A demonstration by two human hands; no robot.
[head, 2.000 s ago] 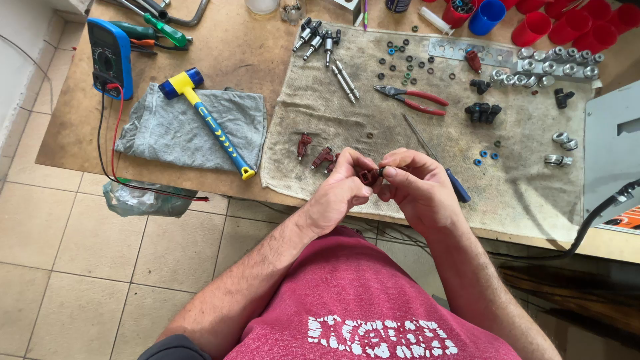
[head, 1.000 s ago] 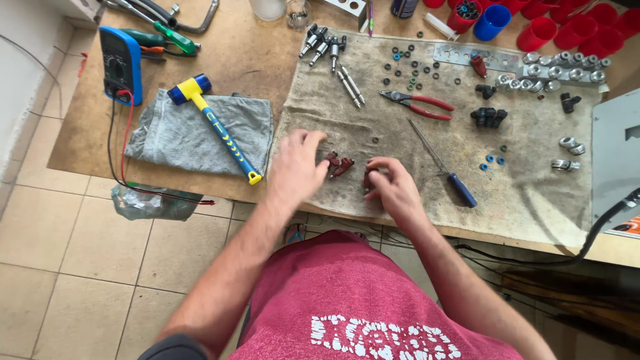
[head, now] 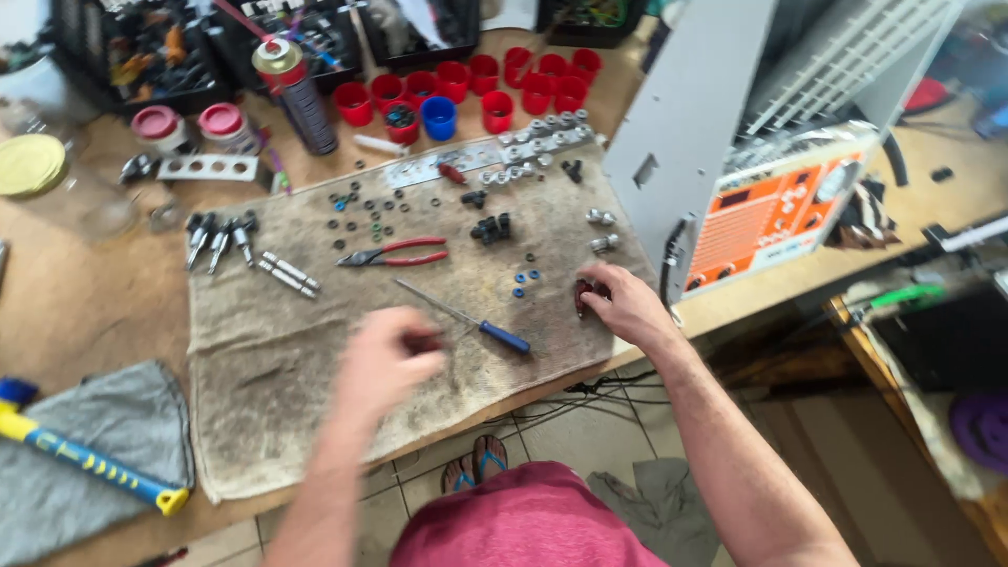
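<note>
My right hand (head: 622, 303) is at the right side of the beige cloth, its fingers on small dark red fuel injectors (head: 581, 298). Blurred by motion, my left hand (head: 394, 354) is over the middle of the cloth, closed around a dark red part (head: 423, 341). Between the hands lie a screwdriver with a blue handle (head: 504, 337) and small blue rings (head: 519, 279). Farther back are red-handled pliers (head: 405, 250), a black connector cluster (head: 491, 228) and one more red injector (head: 452, 173). Black-topped metal injectors (head: 221, 240) rest at the cloth's left.
Red cups (head: 498, 112), a blue cup (head: 438, 118) and a spray can (head: 295, 94) stand at the back. An orange-panelled machine (head: 776, 209) borders the cloth on the right. A blue-and-yellow hammer (head: 87, 457) lies on a grey cloth (head: 118, 402) at the left.
The view has swung to the right. My right hand has moved right with red injectors, past the screwdriver and blue rings. My left hand has left the cloth's left edge and moved right.
</note>
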